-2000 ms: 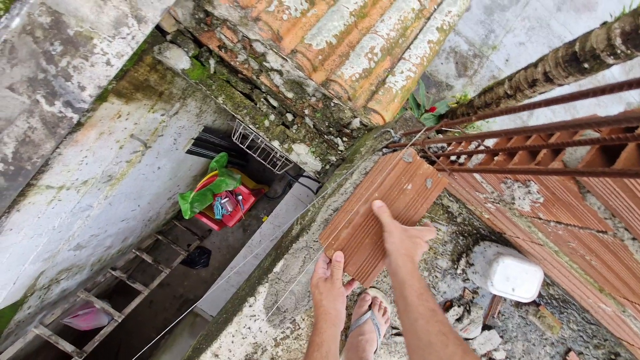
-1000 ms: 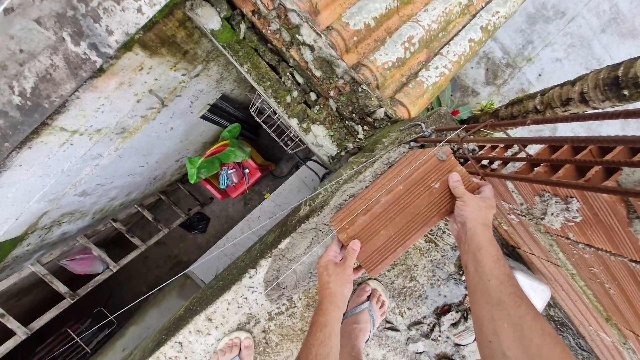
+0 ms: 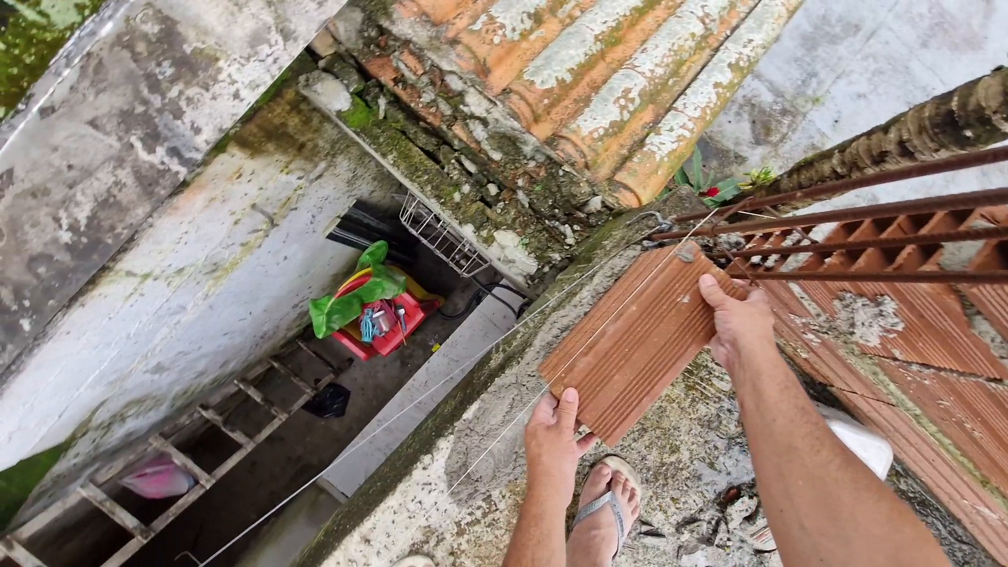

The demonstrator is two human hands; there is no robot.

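Observation:
A ribbed hollow clay brick [image 3: 638, 339] lies slantwise over the grey mortar [image 3: 488, 449] along the wall top, in the middle right of the view. My left hand [image 3: 555, 433] grips its lower left end, thumb on the upper face. The far right end is held by my right hand [image 3: 736, 315], thumb on top and fingers hidden beyond the edge. A thin white string [image 3: 504, 431] runs along the brick's left side. Rusty steel bars [image 3: 835, 216] stick out beside the brick's upper end. Whether the brick's underside touches the mortar is hidden.
The wall drops on the left to a narrow passage with a wooden ladder [image 3: 224, 425] and a red plastic container [image 3: 386, 327] holding tools. Clay roof tiles [image 3: 606, 87] lie ahead. A brick wall [image 3: 937, 370] and a white container [image 3: 862, 441] are at right. My sandalled foot [image 3: 606, 504] is below.
Since two seconds ago, my right hand has moved from the brick's upper face to its far right end. My left hand stays at the lower end.

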